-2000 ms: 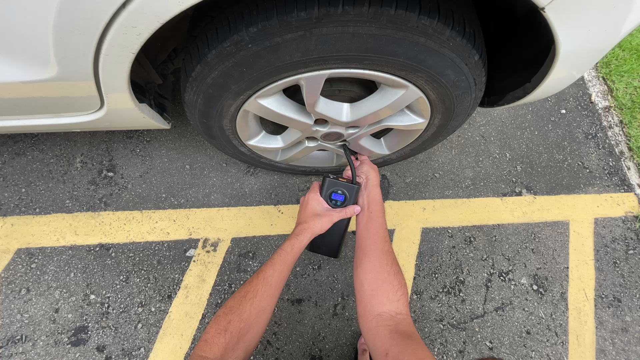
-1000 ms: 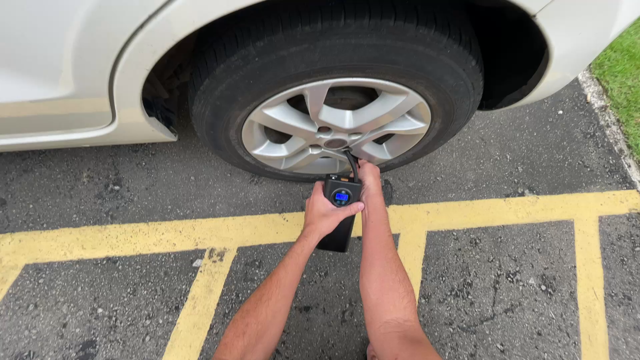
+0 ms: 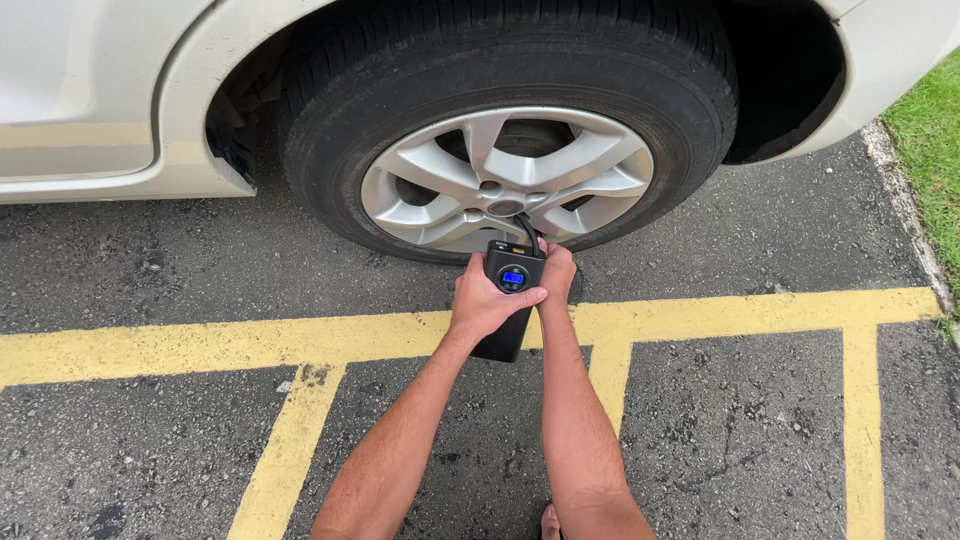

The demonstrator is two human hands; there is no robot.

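My left hand (image 3: 491, 297) grips a black portable tire inflator (image 3: 504, 334), its thumb across the front just below a lit blue display. A short black air hose (image 3: 529, 231) arches from the inflator's top end toward the lower part of the silver alloy wheel rim (image 3: 442, 169). At the inflator's right side, my right hand (image 3: 556, 274) is closed near the hose; its fingertips are largely hidden, so what they hold cannot be made out. The hose's far end and the valve are out of sight. Around the rim sits the black tire (image 3: 330, 161) of a white car.
The car's white body (image 3: 67, 161) and wheel arch surround the tire above. Yellow painted lines (image 3: 225, 349) cross the dark asphalt (image 3: 420, 465) under my arms. A concrete curb edge (image 3: 904, 195) and grass (image 3: 934, 146) lie at the right. Part of a foot (image 3: 550, 523) shows at the bottom.
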